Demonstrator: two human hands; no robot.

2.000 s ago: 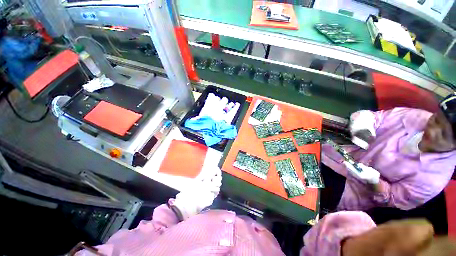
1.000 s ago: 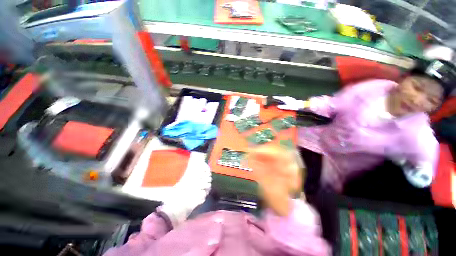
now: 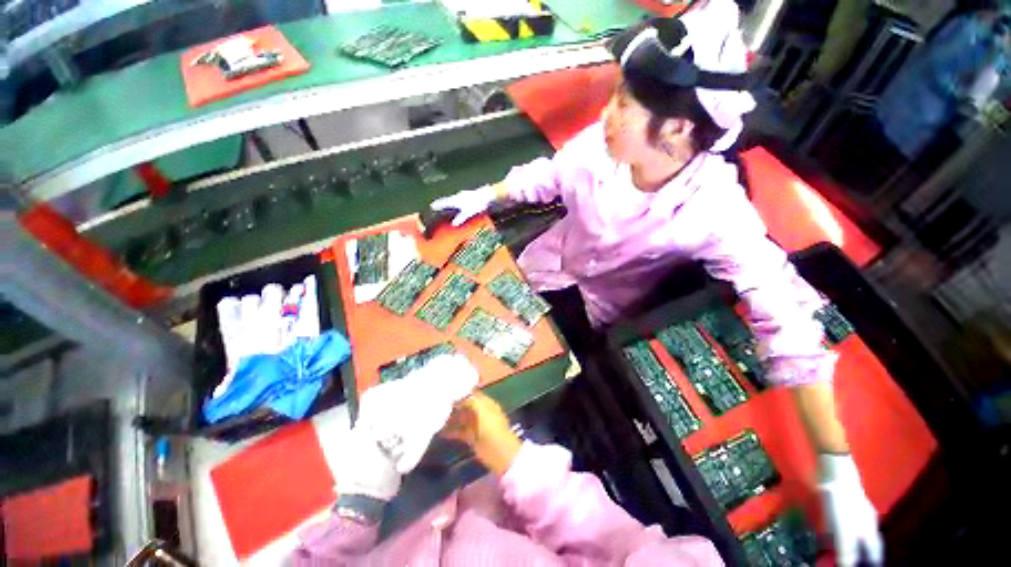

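My left hand (image 3: 383, 435), in a white glove, is low in the centre, over the near left corner of the orange-red mat (image 3: 357, 321). My right hand (image 3: 484, 432) is bare and touches the white glove material from the right. Its fingertips are hidden behind the white. I cannot tell whether either hand grips anything. Several green circuit boards (image 3: 447, 299) lie on the mat; the nearest board (image 3: 416, 363) is partly covered by my left hand. A board at the far left of the mat (image 3: 374, 258) lies on a white sheet.
A black tray (image 3: 203, 382) with white tubes (image 3: 266, 318) and a crumpled blue cloth (image 3: 283, 377) stands left. A person in pink (image 3: 654, 222) reaches to the mat and over the red-lined board tray (image 3: 621, 343) at right. The conveyor (image 3: 238, 222) runs behind.
The view has swung right, showing more of the board tray. My bare right hand has moved from over the mat to my gloved left hand. The other person has leaned over the tray.
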